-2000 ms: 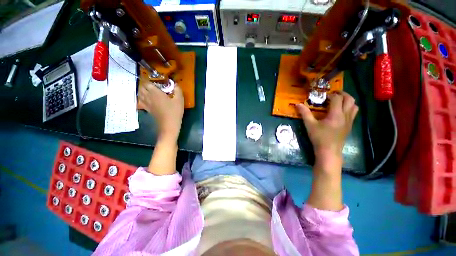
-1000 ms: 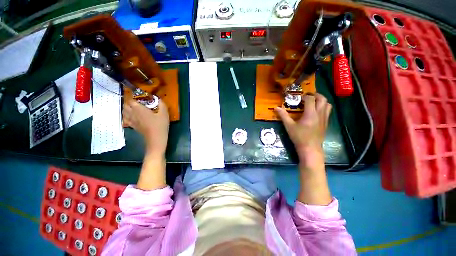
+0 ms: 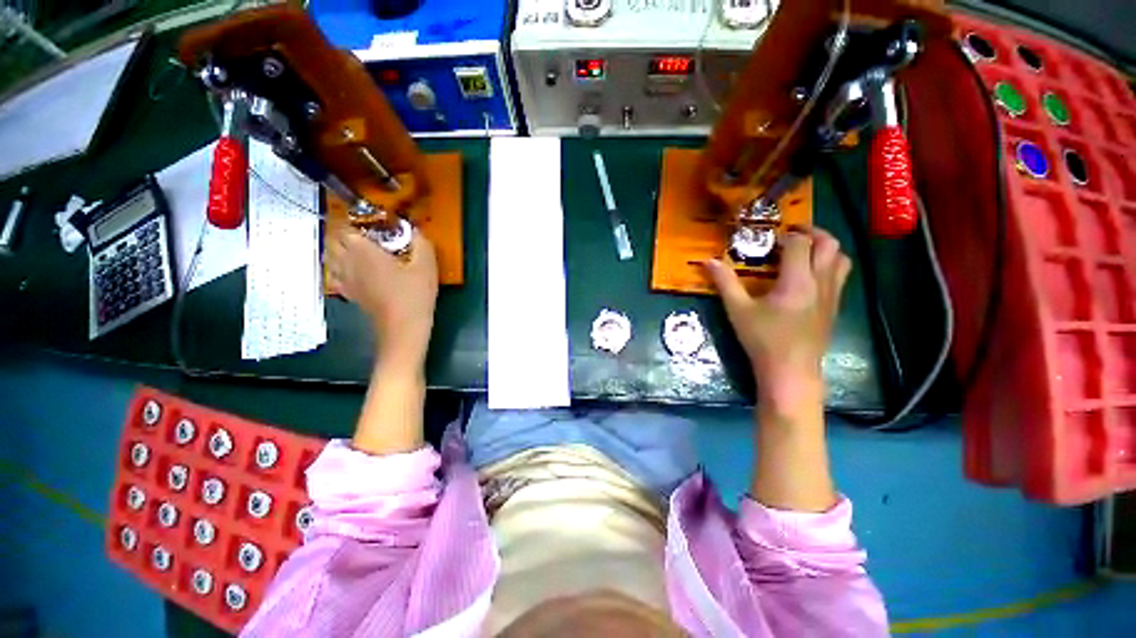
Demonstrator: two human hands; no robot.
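Note:
My left hand (image 3: 389,280) is at the left test fixture (image 3: 444,224), its fingertips around a round component (image 3: 396,237) under the clamp tip. My right hand (image 3: 785,305) is at the right test fixture (image 3: 674,224), thumb and fingers on either side of another round component (image 3: 752,243) under its clamp. Two more round components, one left (image 3: 610,330) and one right (image 3: 684,333), lie on the green mat. The red grips of the left toggle clamp (image 3: 227,182) and right toggle clamp (image 3: 892,182) hang down.
A white strip (image 3: 527,274) lies between the fixtures, with a pen (image 3: 613,206) beside it. Calculator (image 3: 130,262) and printed sheet (image 3: 282,274) are left. Blue box (image 3: 424,62) and grey tester (image 3: 623,75) stand behind. Red trays flank the bench: lower left (image 3: 162,471), right (image 3: 1096,355).
The camera view has shifted. Both hands stay at their fixtures with the components. The coloured tops seen in the right tray's pockets look different.

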